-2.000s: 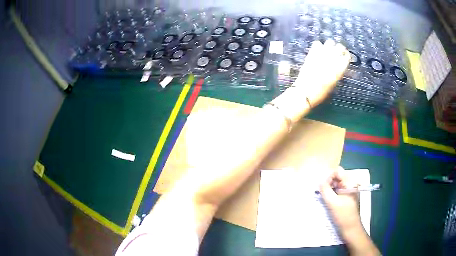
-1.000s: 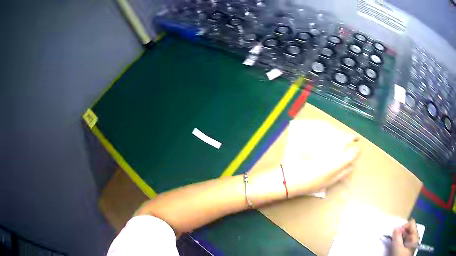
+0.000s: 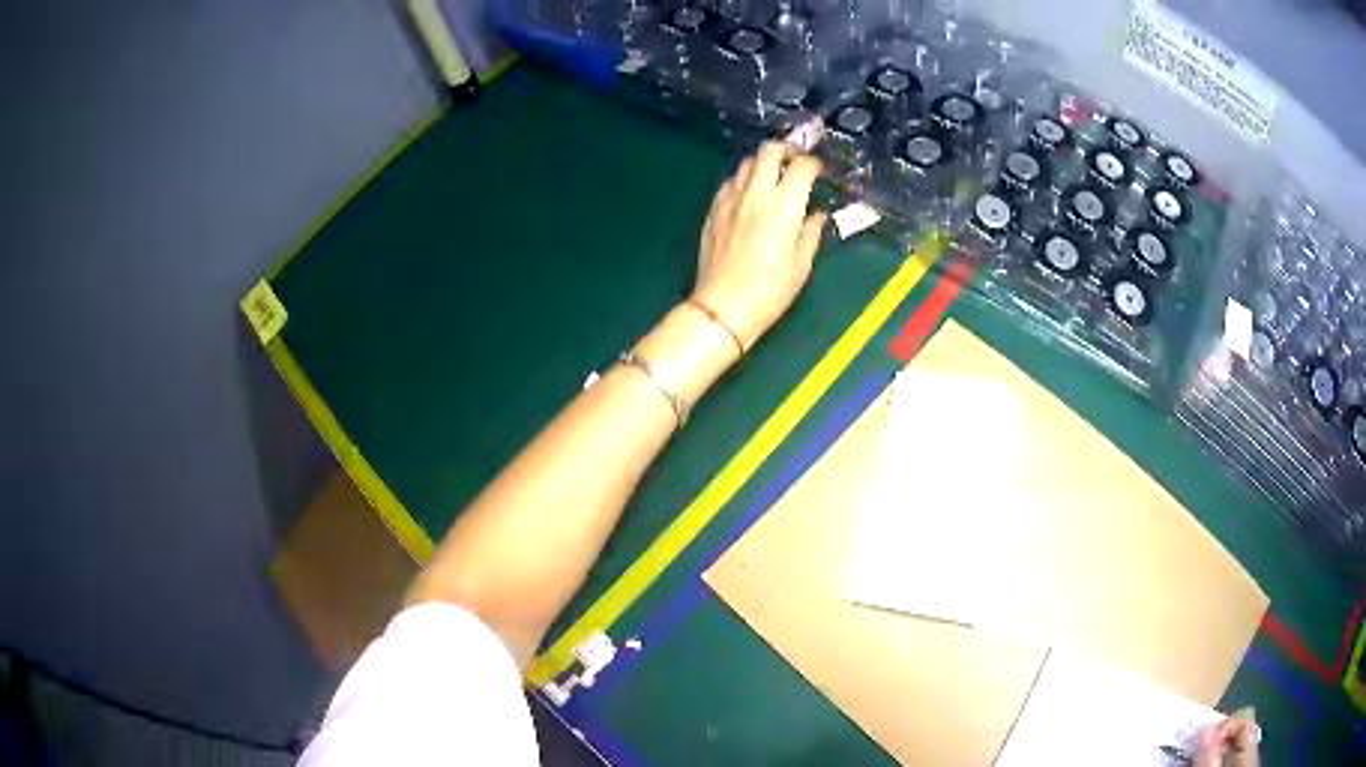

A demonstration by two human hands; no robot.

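My left hand (image 3: 761,240) reaches to the front edge of the blister trays (image 3: 1034,180), its fingertips at a small white label (image 3: 805,135); whether they grip it I cannot tell. The trays hold black round parts with pale centres (image 3: 1059,252). My right hand (image 3: 1228,742) is at the bottom right, partly cut off, over the record sheet (image 3: 1109,719), with a dark pen tip at its fingers. A loose white paper slip (image 3: 944,510) lies on the tan cardboard sheet (image 3: 809,629), strongly overexposed.
The green mat (image 3: 495,300) has yellow, red and blue tape. A second small label (image 3: 855,220) lies at the tray edge. A blue bin (image 3: 577,57) is at the back left. A grey partition (image 3: 135,300) stands left, and a pale tube (image 3: 439,42) ends at the mat's back corner.
My left hand has moved from the trays at the right, across the cardboard, to the label at the left trays. The view has turned left. My right hand stays at the record sheet.
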